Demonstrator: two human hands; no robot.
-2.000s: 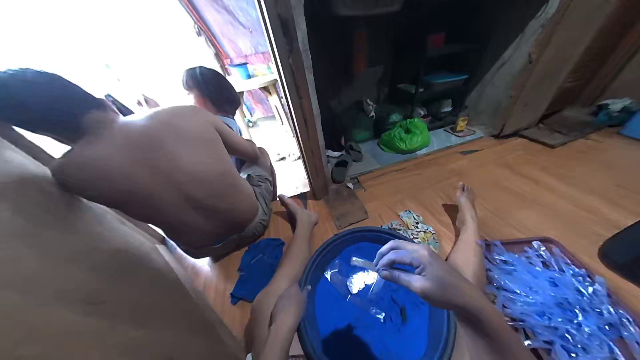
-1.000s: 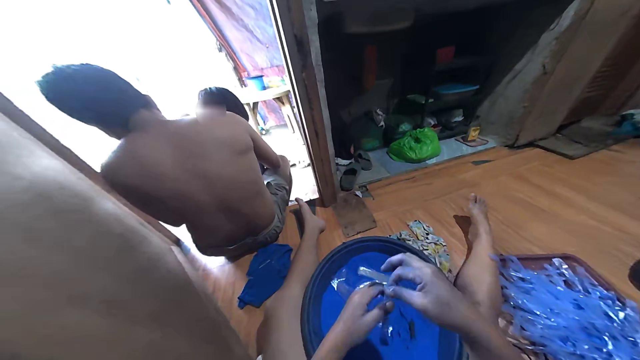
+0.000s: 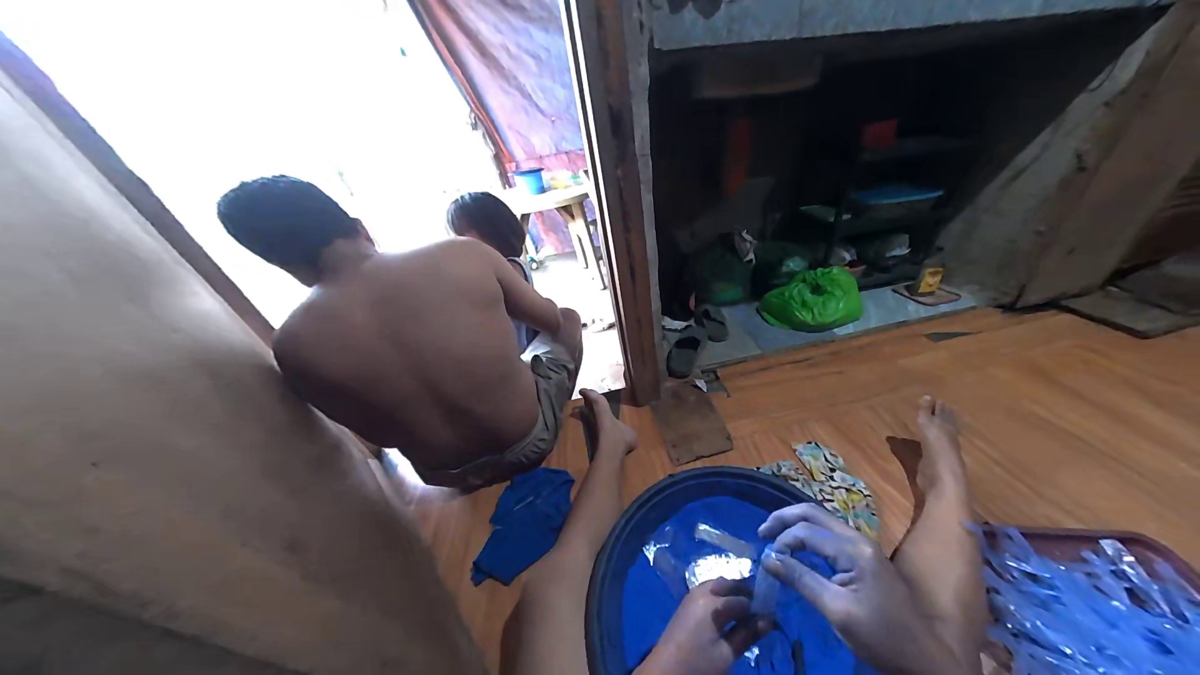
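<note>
Between my legs stands a dark round tub with bright blue contents. Over it, my right hand pinches the upper end of a small clear plastic sleeve between thumb and fingers. My left hand is at the sleeve's lower end, its fingers curled around it. Other clear plastic pieces lie on the blue in the tub, one of them shining brightly. To the right, a dark red tray holds a heap of clear, bluish plastic strips.
A person crouches at the doorway on the left, with a smaller person beyond. A blue cloth and a patterned cloth lie on the wooden floor. A green plastic bag and slippers sit by the dark shelves.
My left hand has come from beside my left leg to the plastic over the tub, meeting my right hand. The plastic between my hands now hangs more upright. The view has shifted left.
</note>
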